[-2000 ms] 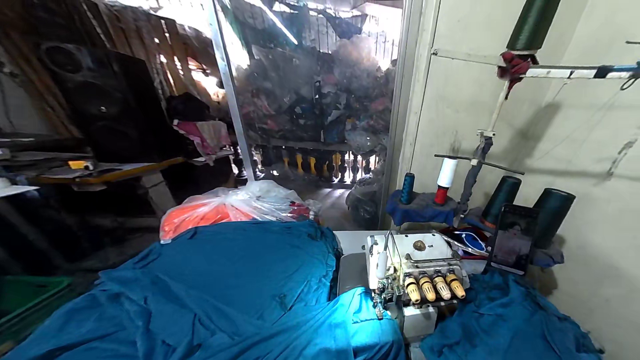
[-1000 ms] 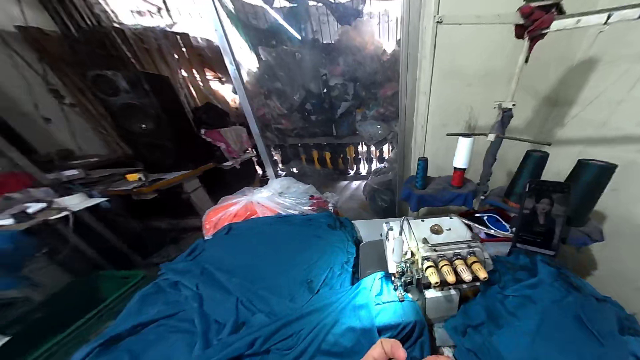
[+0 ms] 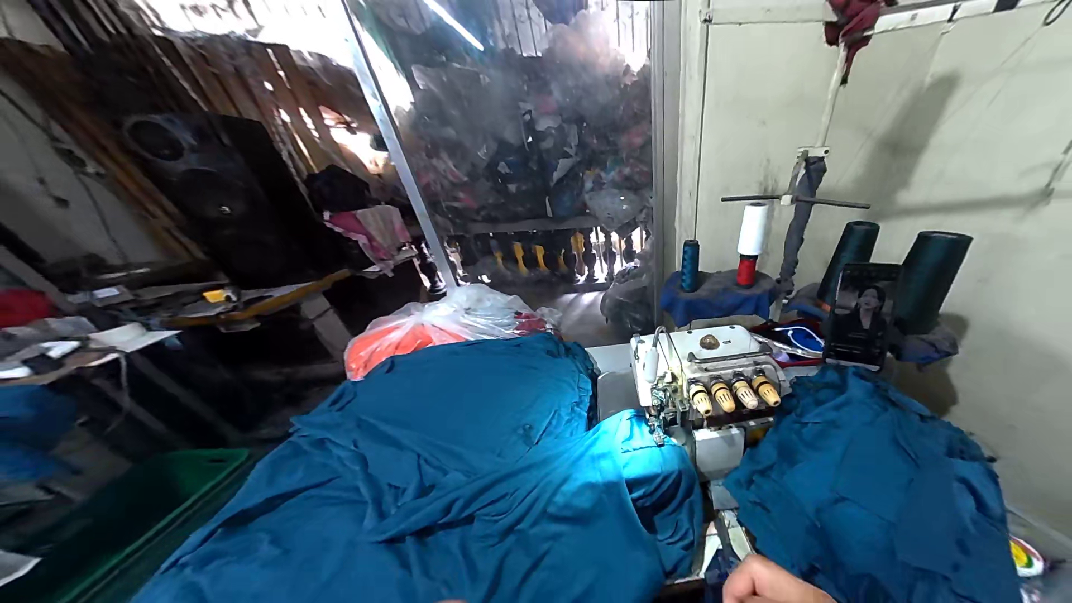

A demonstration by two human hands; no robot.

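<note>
At the bottom edge my right hand (image 3: pixel 775 580) shows only in part, beside the blue cloth pile (image 3: pixel 888 486) to the right of the machine; whether it holds anything is hidden. Of my left hand (image 3: pixel 452 600) just a sliver of skin appears, low over the large blue cloth (image 3: pixel 402 511). A white overlock sewing machine (image 3: pixel 712 352) with several tan tension dials (image 3: pixel 722 394) stands at centre right. Blue fabric (image 3: pixel 641 444) lies at its presser foot (image 3: pixel 658 434), lit by a bright lamp glow.
Behind the machine are a blue thread spool (image 3: pixel 689 266), a white cone (image 3: pixel 752 229), dark green cones (image 3: pixel 934 280) and a propped phone (image 3: pixel 863 316). A plastic bag (image 3: pixel 452 318) with orange contents lies beyond the cloth. A green crate (image 3: pixel 201 465) stands at left, a speaker (image 3: pixel 226 193) behind.
Neither hand shows two seconds ago. One second ago both appear close together at the bottom edge; now they are farther apart, the right one farther right.
</note>
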